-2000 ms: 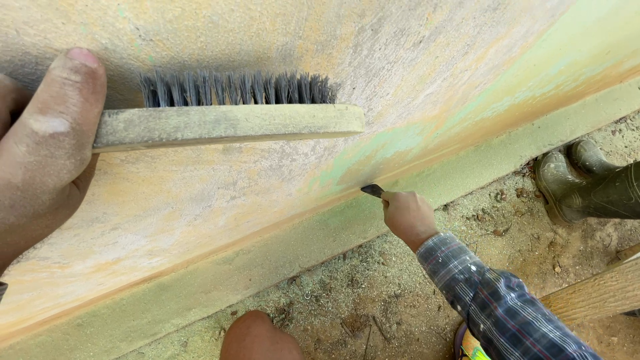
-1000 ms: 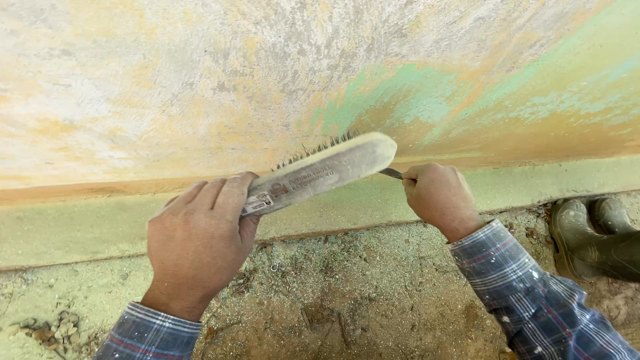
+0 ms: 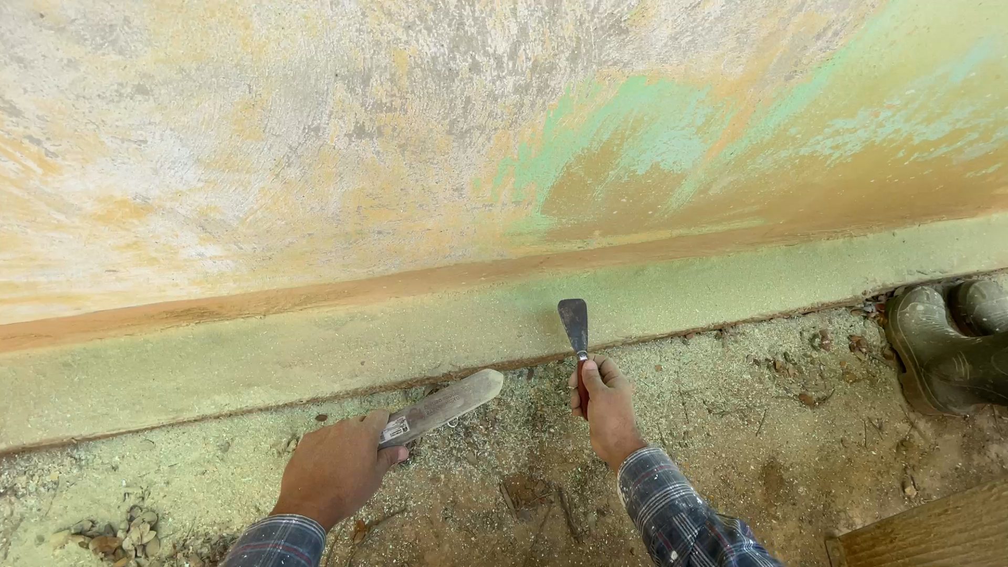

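Observation:
My left hand (image 3: 335,468) grips the handle end of a wire brush (image 3: 449,405), low at centre-left; the back of its dusty block faces up and its bristles are mostly hidden beneath. To its right, my right hand (image 3: 610,405) is closed around the reddish handle of a putty knife (image 3: 574,323). The dark blade points up the view, over the pale green ledge (image 3: 315,358) at the foot of the wall. Above the ledge rises a plaster wall (image 3: 331,157) with worn white, yellow and orange paint and patches of bright green. Neither tool plainly touches the wall.
A pair of rubber boots (image 3: 941,350) stands on the ground at the right, close to the ledge. A wooden board (image 3: 929,528) lies in the lower right corner. Paint flakes, dry leaves and small stones (image 3: 118,539) are strewn over the dirt ground (image 3: 709,449).
The brush has moved from in front of the wall to low over the ground. The putty knife has come away from the wall's base, and its blade now points up the view.

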